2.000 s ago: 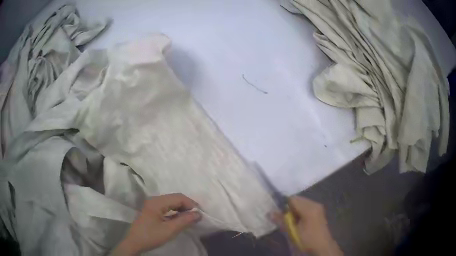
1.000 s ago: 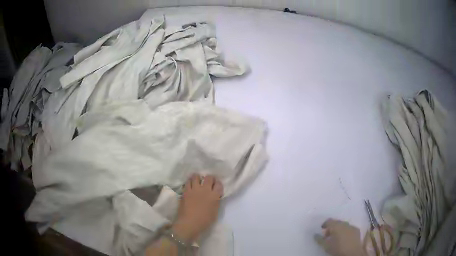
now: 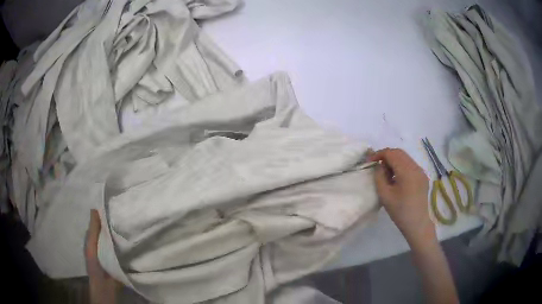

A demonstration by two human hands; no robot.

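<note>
A pale off-white garment piece is spread in loose folds across the near part of the table, its lower part over the near edge. My right hand pinches its right end between thumb and fingers. My left hand is at its left edge, partly under the cloth, with some fingers hidden. Yellow-handled scissors lie on the table to the right of my right hand, blades pointing up and away.
A tangled heap of the same pale cloth lies at the left and back left. A narrower bundle in long folds lies at the right, hanging over the near edge. The white table has fine thread bits near the scissors. Dark floor shows below.
My right hand has moved from beside the scissors onto the garment's right end. My left hand has moved left to its other edge. The garment is spread wider and nearer. The scissors remain lying down.
</note>
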